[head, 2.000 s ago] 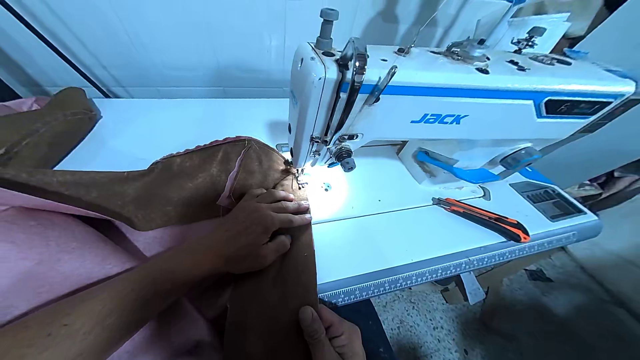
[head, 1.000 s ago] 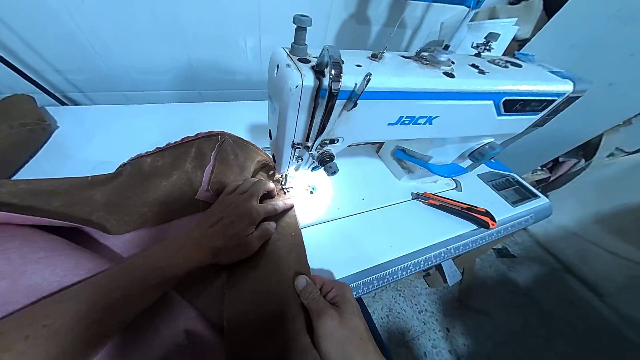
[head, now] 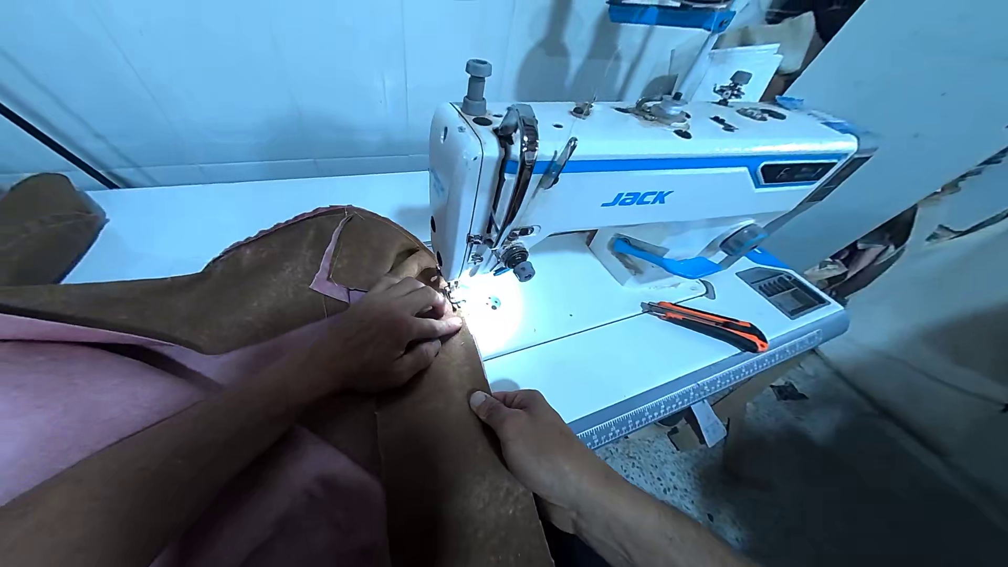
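Observation:
Brown leather with a pink underside (head: 441, 441) lies across the left of the machine table, its edge under the presser foot (head: 453, 298) of a white Jack sewing machine (head: 677, 185). My left hand (head: 398, 331) lies on top of the leather just before the foot, fingers bent and tips near the lit needle area. The edge of the same leather is pinched by my right hand (head: 524, 437), thumb on top and fingers hidden beneath, nearer to me. A pink-edged notch (head: 327, 276) shows in the leather beyond my left hand.
An orange and black utility knife (head: 709, 324) lies on the table right of the needle. A ruler strip (head: 701, 390) runs along the front edge. Another brown leather part (head: 47, 228) is at the far left. A control panel (head: 781, 291) is set in the table's right end.
The leather has moved forward along the needle area a little. My right hand, lower along the leather edge two seconds ago, is now nearer the needle. My left hand stays beside the foot.

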